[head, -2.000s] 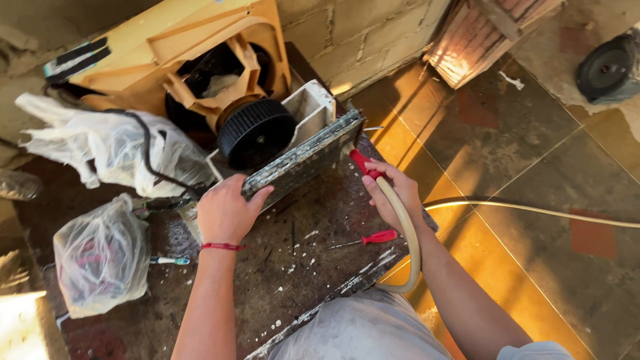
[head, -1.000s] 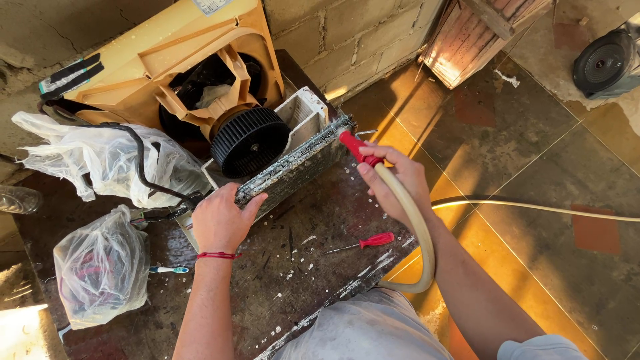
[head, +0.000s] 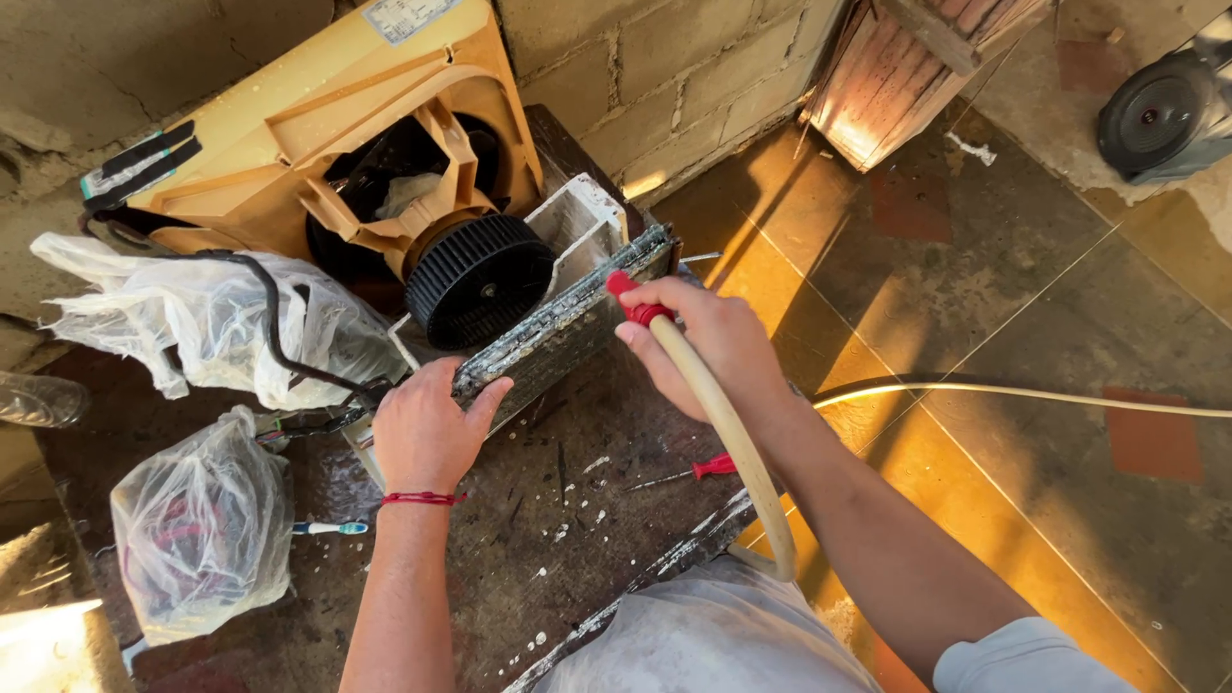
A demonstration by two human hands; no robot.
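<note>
My left hand (head: 430, 421), with a red cord bracelet at the wrist, grips the near left end of a finned metal heat-exchanger coil (head: 568, 351). The coil stands on edge, tilted, on a worn dark table. In my right hand (head: 707, 337) is the red nozzle (head: 635, 296) of a beige hose (head: 731, 433); its tip points at the coil's fins near the right end. Behind the coil are a black blower wheel (head: 481, 281), a yellowed plastic housing (head: 318, 125) and a white frame (head: 582, 217).
A red-handled screwdriver (head: 713, 466), a toothbrush (head: 330, 528) and two plastic bags (head: 207, 539) (head: 289, 327) lie on the table (head: 500, 597). A clear bottle (head: 43, 399) is at the left. The hose crosses the tiled floor (head: 1020, 289). A block wall (head: 664, 87) stands behind.
My right hand with the nozzle has moved from low beside the coil's right end, up past its top edge, then back down and left along the fins. My left hand keeps its hold.
</note>
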